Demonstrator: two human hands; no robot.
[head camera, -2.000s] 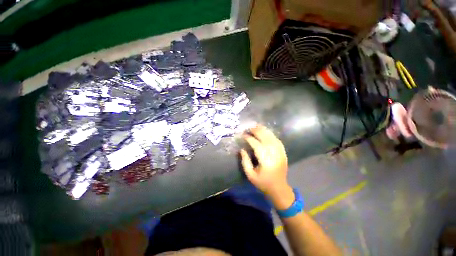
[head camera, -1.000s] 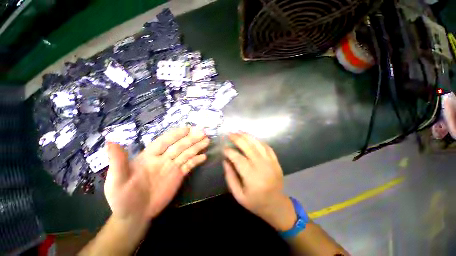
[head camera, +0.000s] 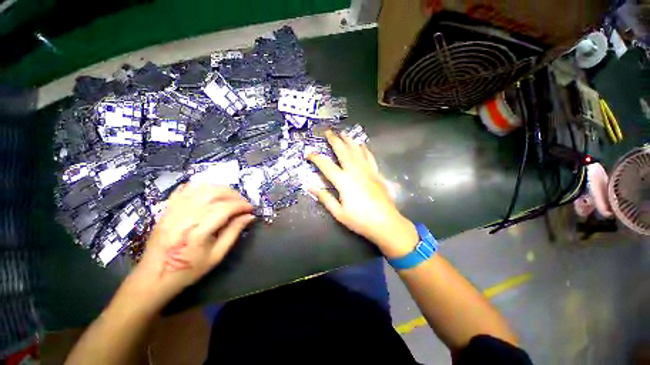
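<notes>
A wide heap of small circuit boards (head camera: 207, 139), dark grey with shiny silver patches, lies on the dark green bench top (head camera: 306, 246). My left hand (head camera: 196, 228) is at the heap's front edge, palm down, fingers bent; its fingertips are by a small piece near the edge, and whether they grip it cannot be told. My right hand (head camera: 353, 189) lies over the heap's right edge, palm down with fingers spread, touching boards. A blue band is on my right wrist. A few dark-red grains show beside my left hand.
A black round fan grille (head camera: 463, 64) stands before a brown carton (head camera: 396, 43) at the back. Right of it are a white reel with an orange-red band (head camera: 499, 114), black cords, yellow-handled pliers (head camera: 611, 121) and a pink desk fan (head camera: 634, 191). Dark ribbed stacks (head camera: 18, 235) stand far left.
My left hand came into view, was palm up a second ago, and is now turned palm down at the heap's front. My right hand has moved from the bare bench onto the heap's right edge.
</notes>
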